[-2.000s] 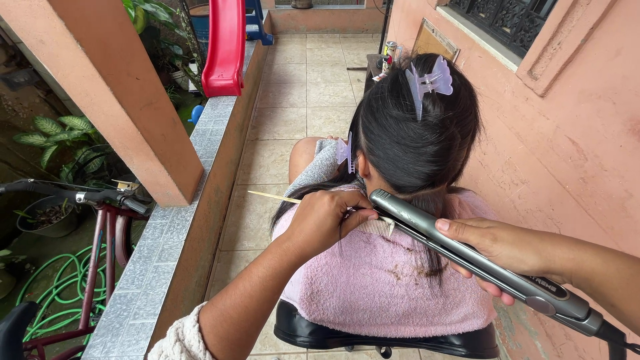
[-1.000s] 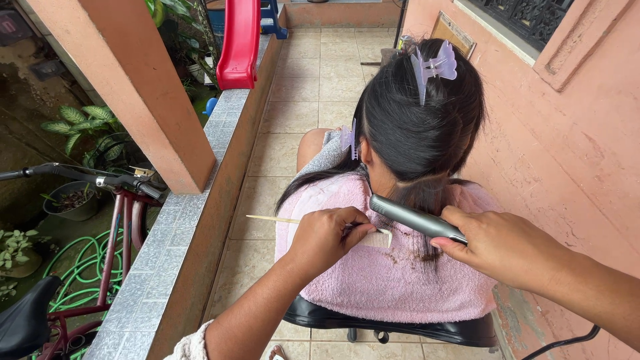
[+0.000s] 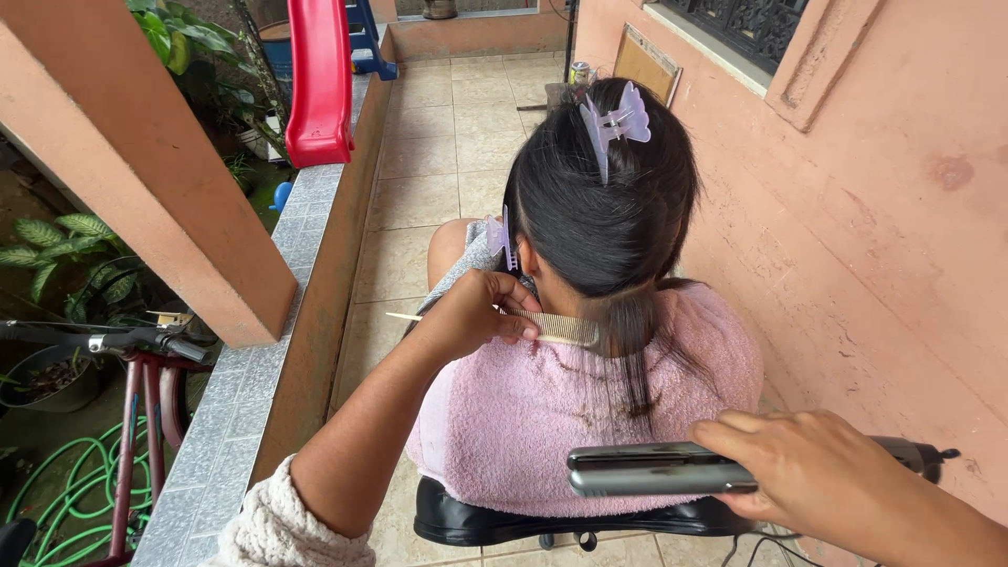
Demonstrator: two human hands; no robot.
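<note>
A seated person with black hair (image 3: 614, 205) has their back to me and a pink towel (image 3: 504, 425) over the shoulders. My left hand (image 3: 492, 315) grips a cream rat-tail comb (image 3: 563, 327), its teeth up at the nape beside a loose lock of hair (image 3: 630, 339). At the lower right my right hand (image 3: 787, 465) holds a grey hair straightener (image 3: 654, 469), plates together, over the towel's lower part and apart from the hair. One lilac claw clip (image 3: 622, 122) sits on the crown, another lilac claw clip (image 3: 501, 240) by the left ear.
A black chair (image 3: 472, 516) is under the person, with a power cord (image 3: 768, 539) at its right. A tiled low wall (image 3: 236, 402) and pillar (image 3: 157, 165) stand left, a salmon wall (image 3: 890, 236) right. Beyond the low wall are a bicycle (image 3: 130, 449) and green hose (image 3: 59, 488).
My right hand has moved the straightener from the nape down and to the right. The comb in my left hand has turned from teeth down to teeth up, close against the loose hair.
</note>
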